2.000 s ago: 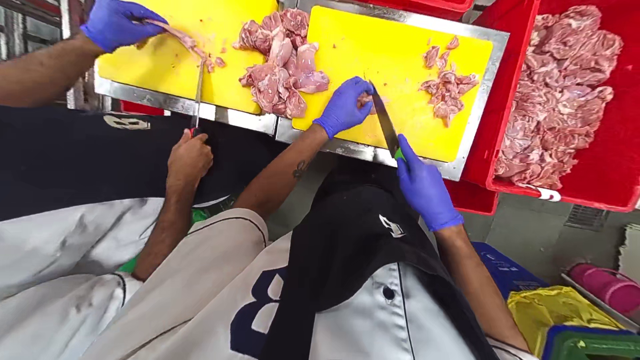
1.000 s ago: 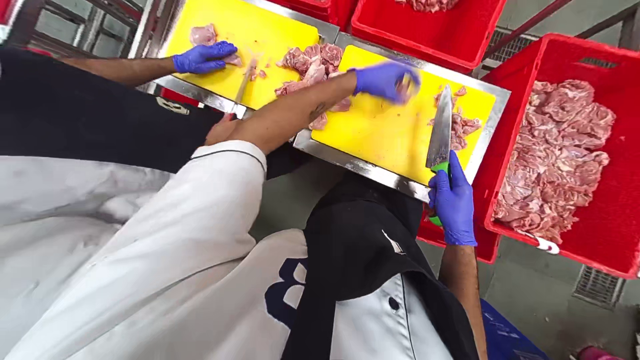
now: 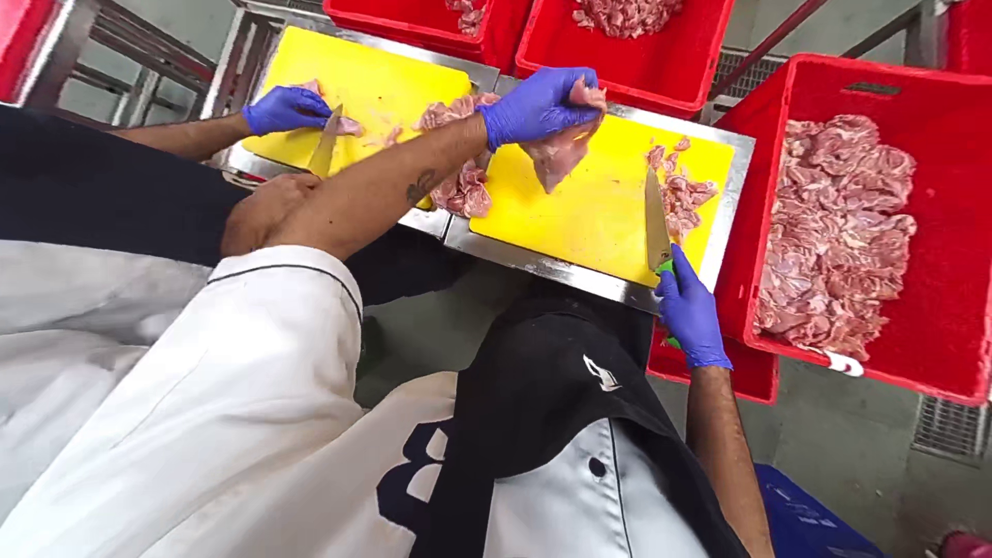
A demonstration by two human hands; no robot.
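Observation:
My left hand (image 3: pixel 540 108), in a blue glove, holds up a piece of raw meat (image 3: pixel 559 157) over the left part of the yellow cutting board (image 3: pixel 573 217). The meat hangs below my fingers. My gloved right hand (image 3: pixel 688 308) is closed around the green handle of a knife (image 3: pixel 656 221) at the board's lower right edge, with the blade pointing away from me. Beside the blade lie small cut meat pieces (image 3: pixel 686 200) on the board. A pile of raw meat (image 3: pixel 465 190) sits between the two boards, partly behind my left forearm.
At the left, a co-worker's gloved hand (image 3: pixel 287 111) and knife (image 3: pixel 325 143) are at a second yellow board (image 3: pixel 380 77). A large red crate (image 3: pixel 945 232) of meat stands at the right. Further red crates (image 3: pixel 535 43) with meat stand beyond the boards. A metal tray edge (image 3: pixel 542 267) surrounds my board.
My left hand was low at the board near the knife two seconds ago; it is now farther left and holds up a larger meat piece. The knife has moved right, beside the cut pieces.

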